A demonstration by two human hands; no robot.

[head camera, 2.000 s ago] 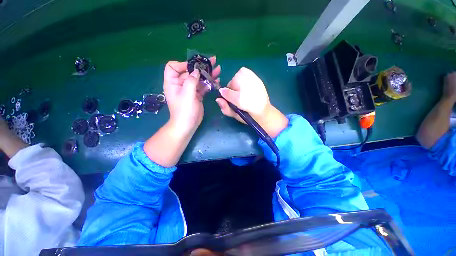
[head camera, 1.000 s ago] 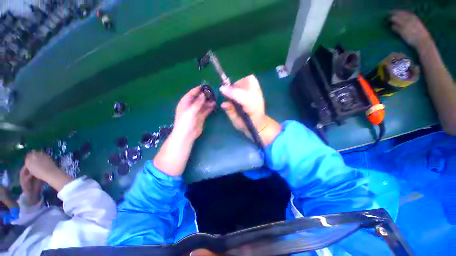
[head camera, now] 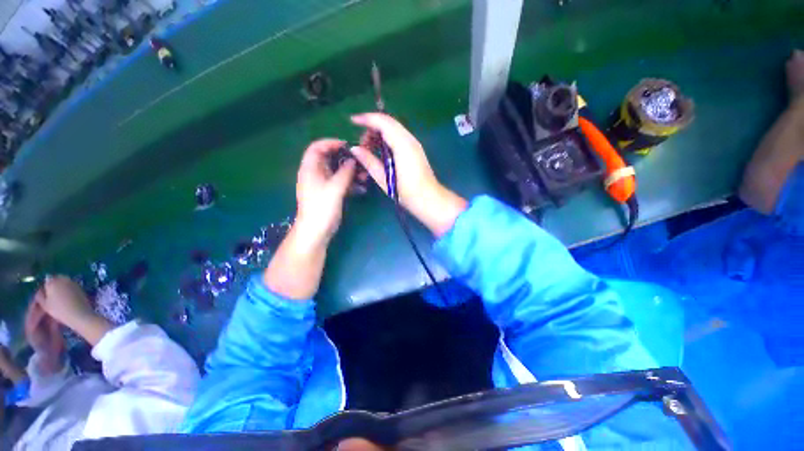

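Note:
My left hand (head camera: 322, 181) is shut on a small round black part (head camera: 341, 158), blurred and partly hidden by the fingers. My right hand (head camera: 401, 167) holds the black soldering iron (head camera: 389, 166), its metal tip pointing away from me over the green bench. The fingertips of my right hand are close to the round part; I cannot tell if they touch it. The iron's black cord (head camera: 417, 251) hangs down to the bench's near edge.
Round black parts (head camera: 216, 275) cluster at left. Single parts lie beyond my hands (head camera: 315, 85) and left (head camera: 204, 195). A pale post (head camera: 494, 57), black soldering station (head camera: 555, 158), orange-handled tool (head camera: 608, 158) and yellow-black cylinder (head camera: 652, 110) stand right. Neighbours' arms show both sides.
The view has shifted, with the station now further left. The iron has swung from pointing at the dark part beyond my hands to pointing straight away. My right fingers have come close to my left hand.

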